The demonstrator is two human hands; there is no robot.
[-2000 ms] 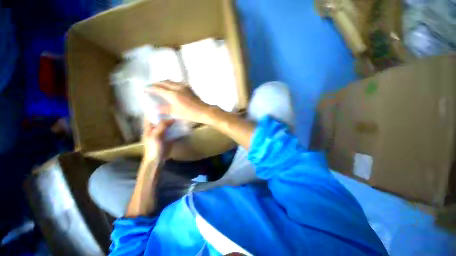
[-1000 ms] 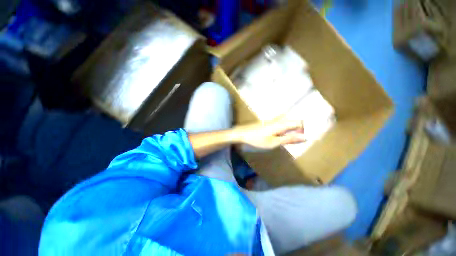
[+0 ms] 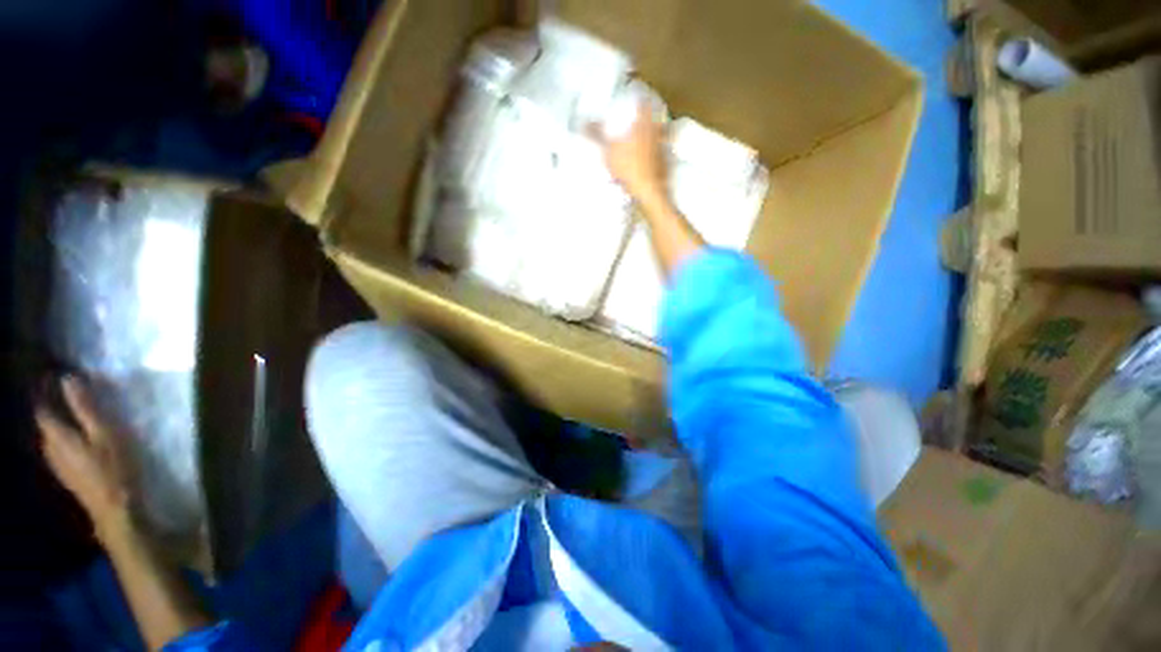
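Observation:
A large open packing carton (image 3: 484,325) stands in front of my knees, with white, glossy stacked bagged goods (image 3: 541,229) inside in two rows. My right hand (image 3: 633,150) reaches into it, at the upper part of the stack. A white bag (image 3: 624,112) lies at its fingertips; whether the hand grips it is blurred. A smaller side carton (image 3: 261,382) stands at my left, filled with clear-white bags (image 3: 121,293). My left hand (image 3: 89,452) is at its near left edge, fingers spread, with nothing visible in it.
A wooden pallet (image 3: 991,191) at the right bears brown cartons (image 3: 1091,172). Another brown carton (image 3: 1006,548) is at the lower right. A clear bagged heap (image 3: 1101,452) lies at the right edge. Blue floor (image 3: 898,287) shows beside the packing carton. A person's blue clothing (image 3: 299,57) is at the upper left.
My view has turned. My right hand now reaches into the packing carton. My left hand, which one second ago was over that carton's near edge, is now at the side carton.

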